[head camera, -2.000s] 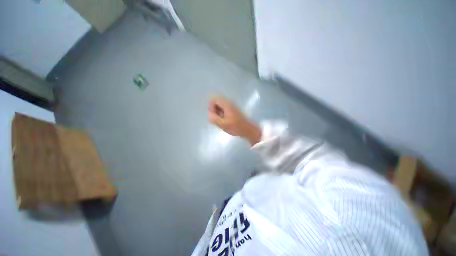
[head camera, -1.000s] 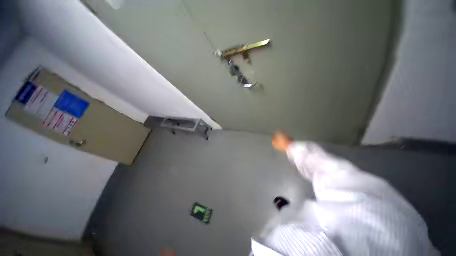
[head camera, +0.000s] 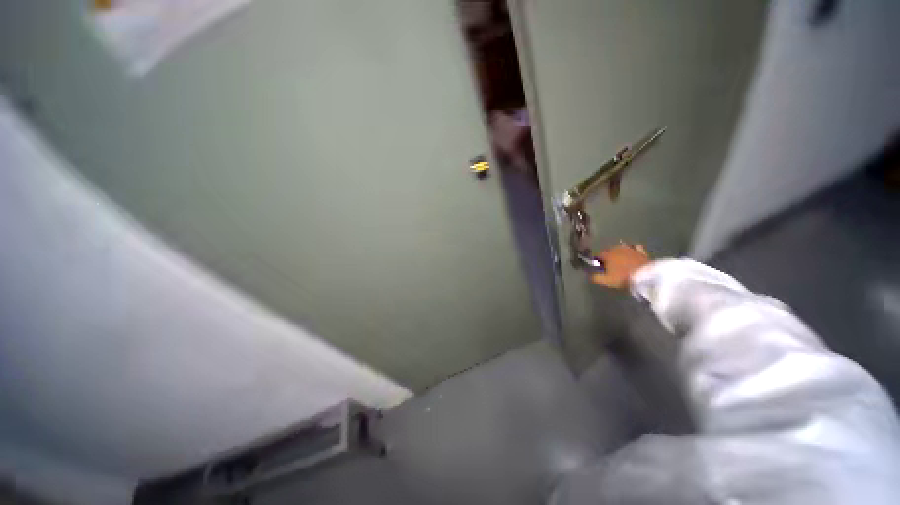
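Note:
A grey-green door leaf (head camera: 681, 89) stands partly open at the right, with a narrow gap along its edge. It bears a brass-coloured door handle (head camera: 617, 170) and, below it, a small metal piece (head camera: 584, 247) that looks like a lock or hasp. My right hand (head camera: 620, 266), in a white sleeve, is closed at that metal piece; its fingers are blurred. A second green door panel (head camera: 316, 148) stands at the left of the gap. My left hand is out of the picture.
A low grey metal rack (head camera: 296, 449) stands on the floor by the white wall (head camera: 148, 325) at the lower left. The grey floor (head camera: 474, 424) lies below the doors. A paper sheet (head camera: 168, 30) hangs on the left panel.
The view has moved closer to the doors. A gap has opened between the panels. My right hand has moved up to the metal piece below the handle.

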